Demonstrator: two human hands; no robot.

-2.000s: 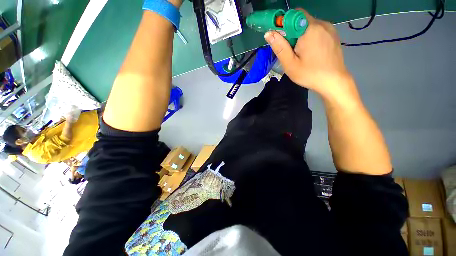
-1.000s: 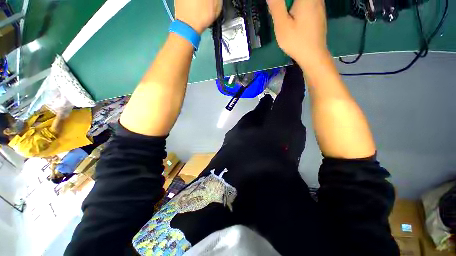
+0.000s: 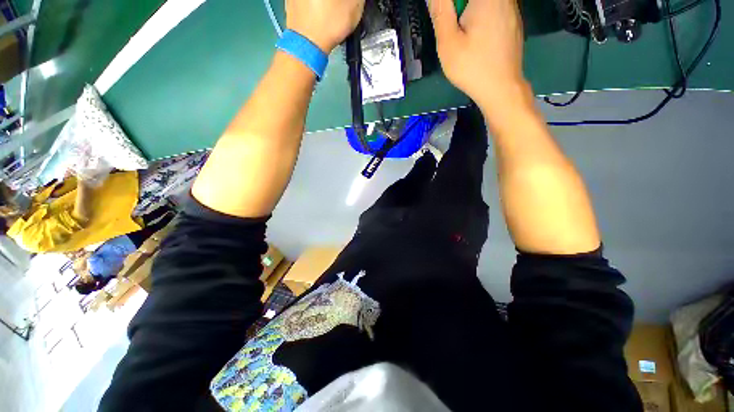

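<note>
The black fan unit (image 3: 412,48) lies at the bench edge at the top centre, its white rating label (image 3: 381,66) facing up. A thick black cable (image 3: 354,80) runs along its left side and hangs over the edge. My left hand (image 3: 326,22) is at the unit's upper left; its fingers are cut off by the top edge, so its grip is hidden. My right hand (image 3: 483,48) is just right of the unit, partly cut off. A sliver of the green glue gun (image 3: 460,6) shows between thumb and palm; the nozzle is out of view.
A second black unit (image 3: 616,14) with looping cords lies on the green bench (image 3: 201,105) at the upper right. A blue stool (image 3: 422,135) stands under the edge. A person in yellow (image 3: 113,205) is at the left. Cartons (image 3: 648,362) stand at the lower right and centre left.
Since the oldest frame, my right hand has moved up beside the unit with the glue gun, now mostly hidden. My left hand has come into view. The last second shows only slight shifts.
</note>
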